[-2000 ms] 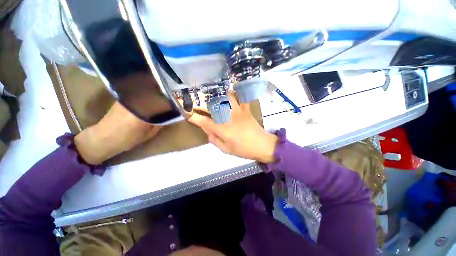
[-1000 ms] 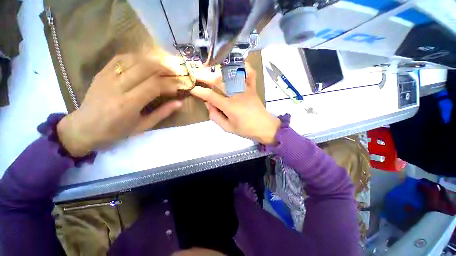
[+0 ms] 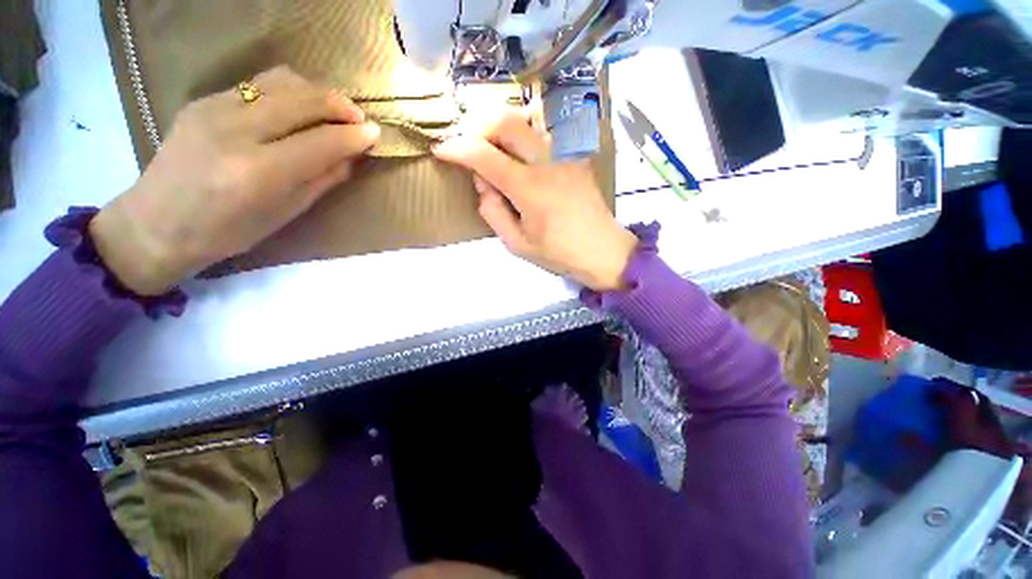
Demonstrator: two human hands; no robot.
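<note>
The khaki garment panel (image 3: 419, 209) lies flat on the white machine table under both hands, with a zipper (image 3: 138, 85) along its left side. My left hand (image 3: 243, 164), with a ring, pinches the folded edge (image 3: 398, 138) of the patch pocket between thumb and fingers. My right hand (image 3: 543, 192) has its fingertips on the same fold, just right of there and in front of the presser foot (image 3: 481, 57). A grey-blue block (image 3: 575, 122) sits right of the needle area. The needle tip itself cannot be made out.
The white machine head (image 3: 815, 34) with "JACK" lettering stands behind. Snips (image 3: 660, 147), a thread scrap (image 3: 713, 214) and a flat black rectangle (image 3: 738, 107) lie at right. A control panel (image 3: 918, 179) is at the machine's right end. Khaki pieces (image 3: 209, 486) and a red crate (image 3: 854, 308) are below the table edge.
The view has shifted, uncovering the needle area and pocket fold. My left hand has come from flat on the panel to pinching the fold. My right hand stays by the presser foot.
</note>
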